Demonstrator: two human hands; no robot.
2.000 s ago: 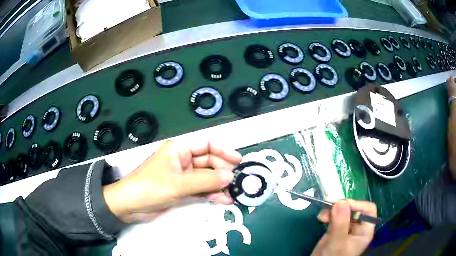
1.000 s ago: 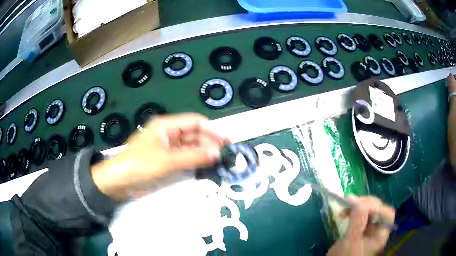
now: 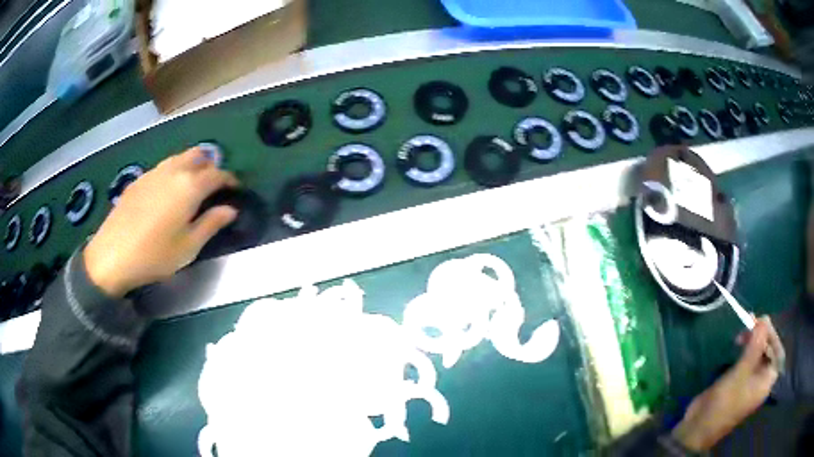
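My left hand (image 3: 161,219) is over the belt at the left, palm down, fingers apart. Its fingertips are at a partly hidden fitted ring (image 3: 211,153), and its thumb is over a blurred black ring (image 3: 239,223). My right hand (image 3: 736,384) holds slim tweezers (image 3: 737,308), their tips inside the metal bowl (image 3: 680,294). A dark brown block (image 3: 683,198) with a white label and a C piece lies across the bowl. A fitted ring (image 3: 357,170) lies near the belt's front rail. Loose C-shaped inserts (image 3: 473,303) lie beside an overexposed white pile (image 3: 294,384).
Black and fitted rings lie in rows along the green belt (image 3: 393,134). Clear film (image 3: 616,321) lies between inserts and bowl. Beyond the belt are an open cardboard box (image 3: 232,67), a blue tray (image 3: 544,20) and a clear case (image 3: 98,45). A grey-clothed person is at the right edge.
My left hand let go of the fitted ring, now on the belt, and moved left. My right hand and tweezers moved right to the bowl. The belt's rings have shifted right.
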